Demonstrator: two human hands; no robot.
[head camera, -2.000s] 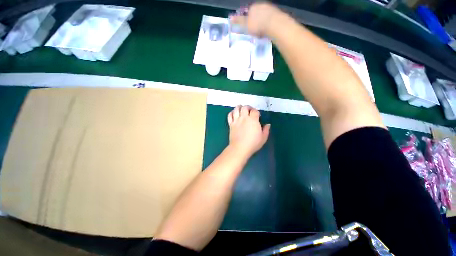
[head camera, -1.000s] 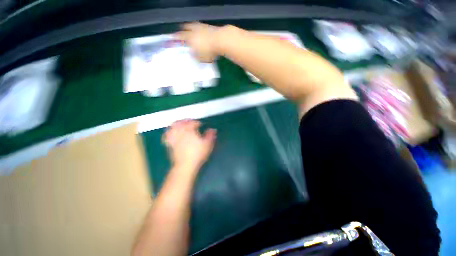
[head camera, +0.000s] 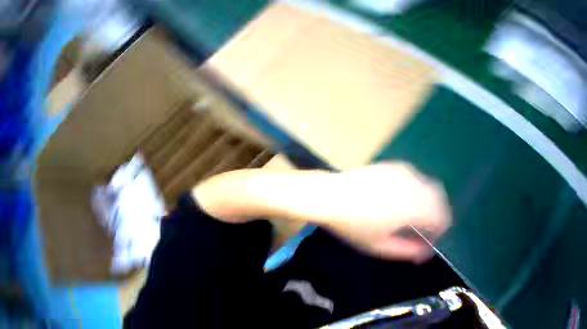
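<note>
My left hand (head camera: 412, 212) is blurred over the near edge of the green bench, beside the cardboard sheet (head camera: 328, 83). Its fingers look curled, but I cannot tell whether it holds anything. My right hand is not in view. The large open brown carton (head camera: 71, 218) is at the left, with brown card dividers (head camera: 193, 144) inside. Crumpled white wrapped parts (head camera: 136, 215) show in its left part. A white blister tray (head camera: 540, 67) lies on the dark green conveyor belt at the upper right, blurred.
The belt's white edge (head camera: 476, 90) curves across the upper right. Part of another white item shows at the top edge. Blue floor (head camera: 83, 305) shows around the carton. A small pink item (head camera: 573, 316) is at the lower right edge. A shiny metallic bar crosses the bottom.
The view has swung left, bringing the carton in. My left hand has drawn back towards my body. My right hand, earlier over a tray on the belt, is out of view.
</note>
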